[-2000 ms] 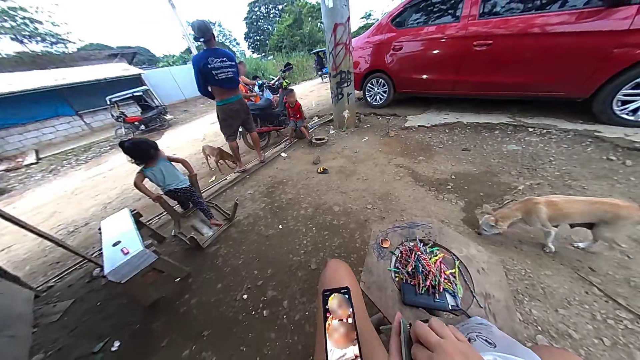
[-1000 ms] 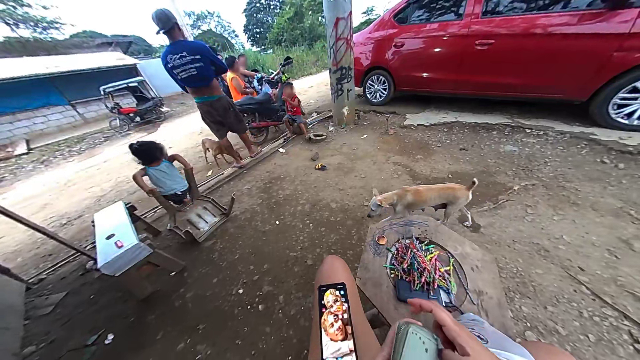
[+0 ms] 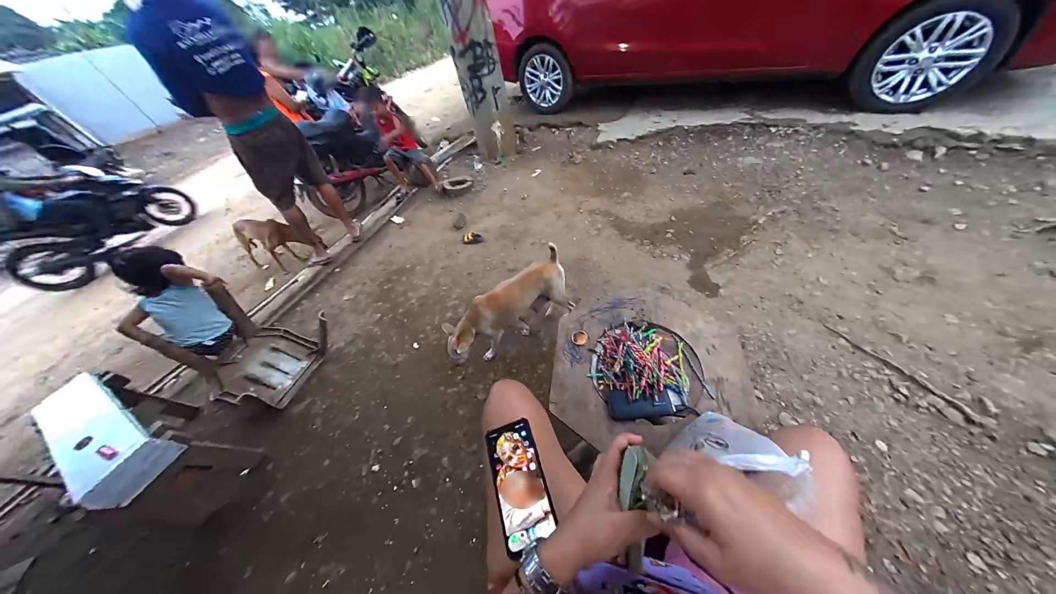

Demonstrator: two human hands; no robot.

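Observation:
My left hand [image 3: 606,516], with a metal watch at its wrist, grips a small green pouch or case [image 3: 634,483] upright above my lap. My right hand [image 3: 718,511] is at the case's right side, its fingers bent over the edge; what they touch is hidden. A lit smartphone [image 3: 522,487] lies on my left thigh. Beyond my hands, a round tray [image 3: 701,363] on a wooden board holds many colourful twisted sticks [image 3: 635,359] and a dark blue wallet-like case [image 3: 642,405]. A clear plastic bag [image 3: 726,437] rests by my right thigh.
A tan dog [image 3: 511,304] stands just beyond the board [image 3: 734,330]. At left a child [image 3: 186,305] is at a wooden chair [image 3: 272,363], near a white-topped bench [image 3: 91,437]. Farther off are a standing person [image 3: 264,124], a second dog [image 3: 268,237], motorcycles, a concrete post [image 3: 483,82] and a red car [image 3: 701,41].
The tan dog has moved left from the right side. A motorcycle now shows at the far left. The green case was lying flatter a second ago and is now upright. The view has shifted.

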